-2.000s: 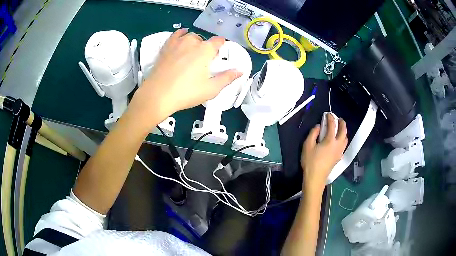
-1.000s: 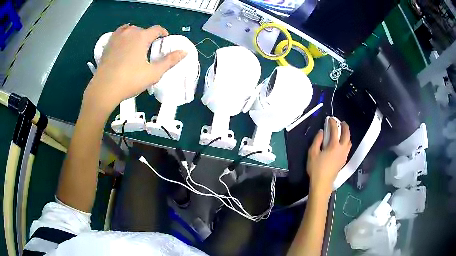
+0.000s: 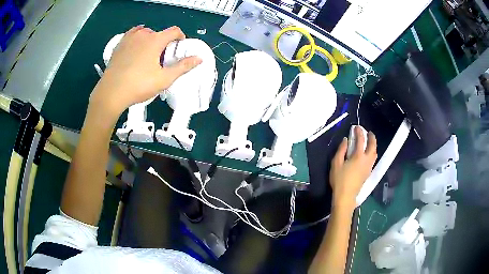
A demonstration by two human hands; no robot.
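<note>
Several white dome cameras stand in a row on the green bench [image 3: 69,85], their brackets along its front edge. My left hand [image 3: 134,67] lies over the leftmost camera [image 3: 138,113] and mostly hides it; its thumb and fingers reach to the head of the second camera [image 3: 192,80]. Whether it grips either one is hard to tell. The third [image 3: 249,85] and fourth camera [image 3: 305,104] stand untouched. Black pigtails and white leads [image 3: 236,206] hang at the bench edge. My right hand [image 3: 351,160] is closed over the white mouse [image 3: 357,140] on the black pad.
Yellow tape rings [image 3: 294,47] lie below the bright monitor [image 3: 364,27]. A black machine [image 3: 418,101] with a white label strip [image 3: 383,163] stands right of the mouse. More white cameras [image 3: 399,243] lie at the far right. A blue stool [image 3: 9,21] is on the floor at upper left.
My left hand has moved left from the middle cameras to the leftmost ones. The monitor has turned from dark to a bright window. My right hand has stayed on the mouse.
</note>
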